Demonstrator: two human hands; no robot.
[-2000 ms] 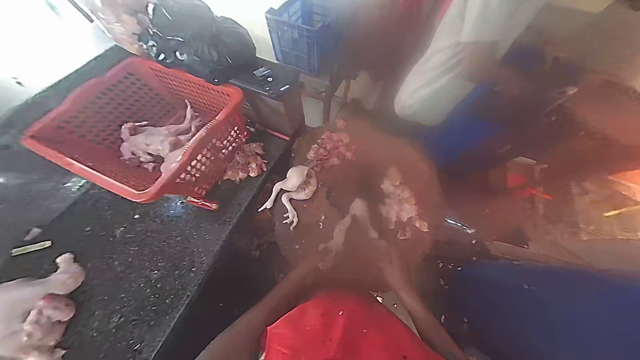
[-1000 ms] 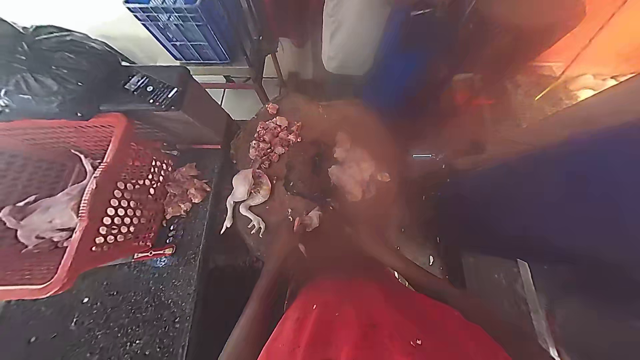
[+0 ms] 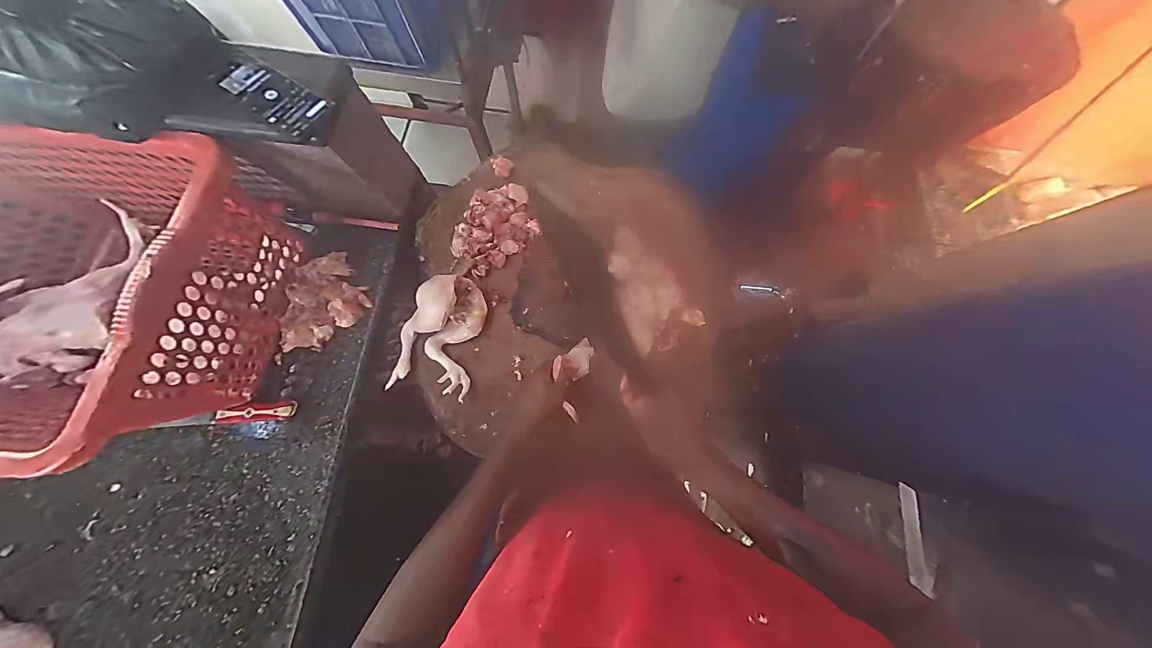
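Observation:
My left hand (image 3: 540, 391) is low on the round chopping block (image 3: 477, 418), its fingers at a small piece of raw chicken (image 3: 576, 360). Close by on the right, my right hand (image 3: 648, 409) is closed round a dark, blurred tool, apparently a knife (image 3: 598, 297), which slants up and left over the block. A skinned chicken part with two legs and feet (image 3: 441, 306) lies at the block's left edge. Behind it is a heap of cut meat (image 3: 495, 227). More pale meat (image 3: 643, 288) lies right of the tool, partly hazed.
A red perforated basket (image 3: 108, 360) with a plucked bird (image 3: 63, 319) stands on the dark counter (image 3: 180, 540) at left. Beside it are meat scraps (image 3: 324, 301) and a red-handled knife (image 3: 256, 412). A dark box (image 3: 360, 135) stands behind. People are blurred beyond the block.
The view has swung and shifted strongly. A long pale piece lay before my hands two seconds ago; now a small piece is at my left fingers. The two-legged part stays at the block's left edge.

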